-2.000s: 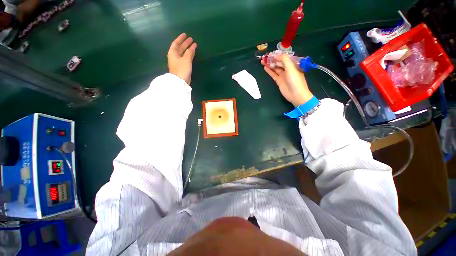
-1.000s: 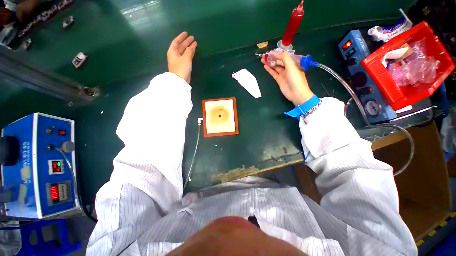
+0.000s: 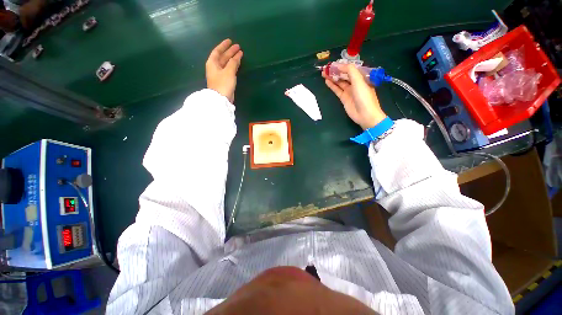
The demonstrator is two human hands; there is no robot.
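Note:
My right hand [image 3: 357, 97], with a blue wrist strap [image 3: 373, 131], holds the clear dispensing syringe [image 3: 340, 70] with pink-red contents. Its blue cap [image 3: 379, 77] joins a clear air hose [image 3: 416, 98]. My left hand [image 3: 223, 69] rests on the green surface, palm partly up, fingers slightly apart, holding nothing. A white device housing [image 3: 105, 71] lies on the green surface left of my left hand. A white tapering wiping paper [image 3: 304, 102] lies between my hands. A square plate [image 3: 271, 144] with a dark centre spot lies nearer me.
An upright red glue tube [image 3: 361, 32] stands beyond my right hand. A dispenser box [image 3: 448, 104] and a red bin [image 3: 504, 83] with clear bags are at right. A blue machine [image 3: 50, 203] is at left. A metal bar [image 3: 55, 89] and part of another person's hand are at upper left.
The white housing at upper left, with other small housings there, has moved to the right and slightly up. My two hands and the syringe have barely moved.

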